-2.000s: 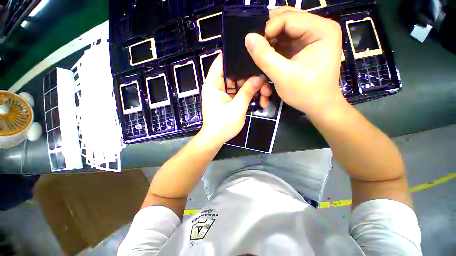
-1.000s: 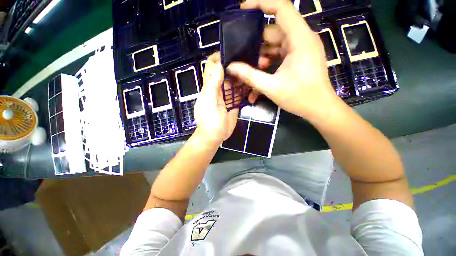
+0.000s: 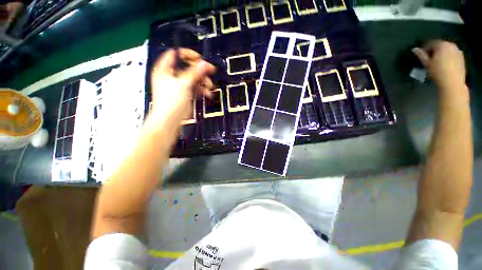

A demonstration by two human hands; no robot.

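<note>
A sticker sheet (image 3: 276, 97) with dark rectangles in two columns and white grid lines lies slanted over the black blister tray (image 3: 211, 50). Handset parts with cream frames, such as this one (image 3: 333, 87), sit in the tray's front row. My left hand (image 3: 182, 79) is blurred above the tray's left part, fingers bent; whether it holds something cannot be told. My right hand (image 3: 439, 60) is at the far right, fingers curled beside a dark lump with a white tag (image 3: 418, 74); its grip cannot be told.
White sheet skeletons (image 3: 121, 121) are piled left of the tray. A gridded dark sticker sheet (image 3: 67, 121) lies beside them. A small fan (image 3: 16, 118) with an orange centre stands at the far left. A brown cardboard box (image 3: 58, 227) is below the bench at left.
My hands have parted, the left going left over the tray and the right far right. The dark handset part is no longer seen between them. The sticker sheet is now uncovered.
</note>
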